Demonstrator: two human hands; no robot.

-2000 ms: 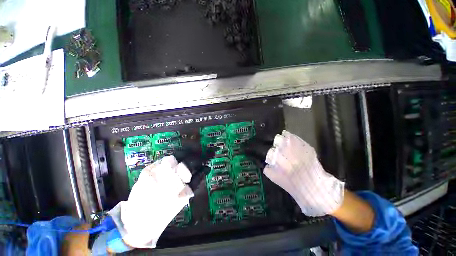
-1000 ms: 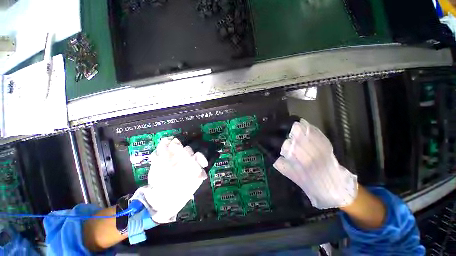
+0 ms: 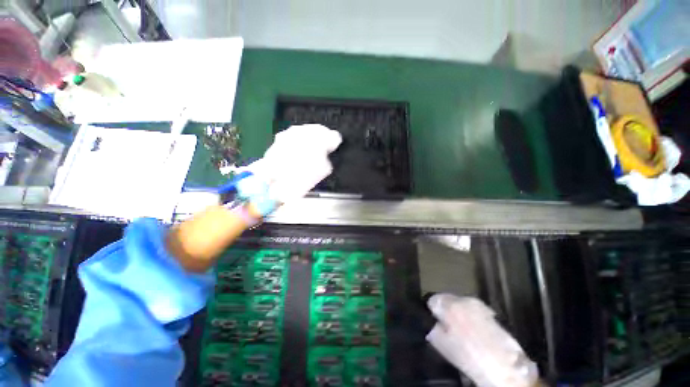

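Note:
My left hand point(image 3: 299, 162), in a white glove, is over the left part of the black component tray point(image 3: 371, 185); its fingertips are blurred, and I cannot tell what they hold. Small black components point(image 3: 371, 132) lie in the tray. My right hand point(image 3: 482, 342), gloved, is low at the right end of the black carrier point(image 3: 299, 325), fingers closed, with a small dark piece at the fingertips. The carrier holds two blocks of green circuit boards point(image 3: 348, 310). Its lower edge is cut off by the picture's edge.
A metal rail point(image 3: 454, 214) runs between bench and carrier. Other carriers with green boards stand left point(image 3: 26, 280) and right point(image 3: 616, 295). On the green bench are white papers point(image 3: 121, 170), a pile of metal-leaded parts point(image 3: 223, 145), a dark elongated object point(image 3: 516, 151) and a yellow tape roll point(image 3: 638, 143).
My left hand has moved from over the boards up to the tray. My right hand has moved lower in the picture. The view has tilted up, showing more of the bench and uncovering the left boards.

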